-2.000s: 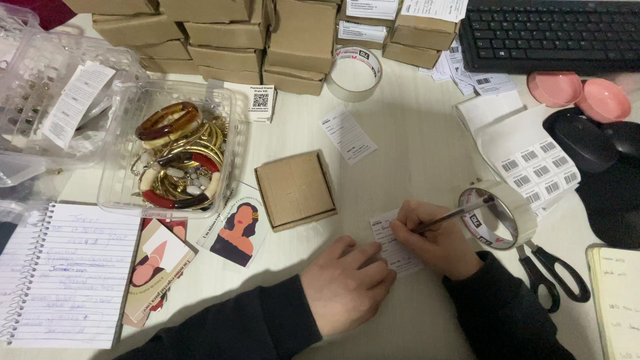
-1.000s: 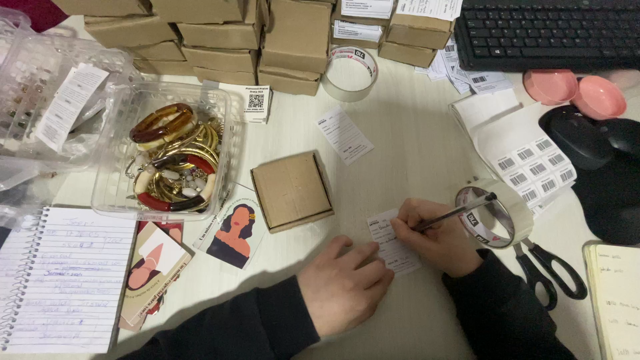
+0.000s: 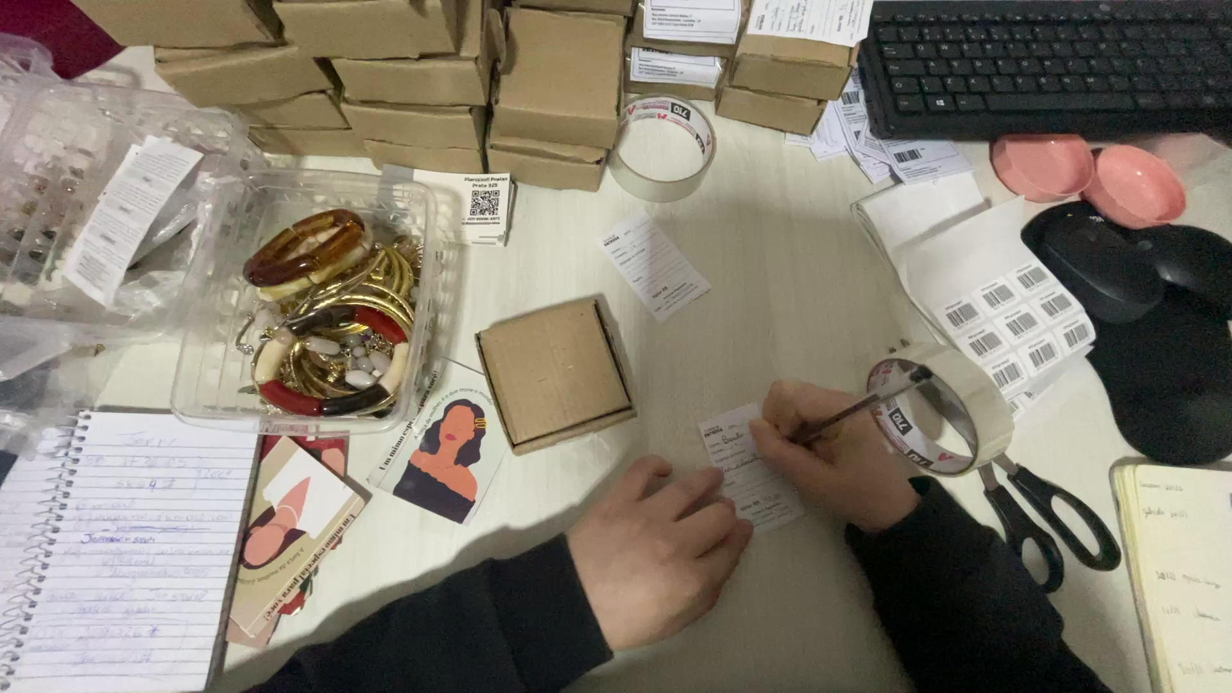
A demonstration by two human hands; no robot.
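My right hand point(image 3: 833, 452) holds a dark pen point(image 3: 852, 406), its tip hidden by the fingers, over a small paper slip point(image 3: 760, 481) that bears printing and handwriting. My left hand point(image 3: 659, 549) rests on the table with its fingertips at the slip's left edge, holding nothing that shows. A closed flat cardboard box point(image 3: 553, 375) lies up and left of the hands. Above it is a second paper slip point(image 3: 657, 267). Just right of my right hand a roll of clear tape point(image 3: 991, 414) stands tilted, beside black-handled scissors point(image 3: 1059, 520).
Cardboard boxes point(image 3: 414, 82) are stacked at the back, near another tape roll point(image 3: 707, 149). At left are a plastic tub point(image 3: 188, 375) of bangles, illustrated cards point(image 3: 448, 448) and a spiral notebook point(image 3: 125, 558). Barcode labels point(image 3: 1020, 318), a mouse point(image 3: 1092, 260) and a keyboard point(image 3: 1039, 67) occupy the right.
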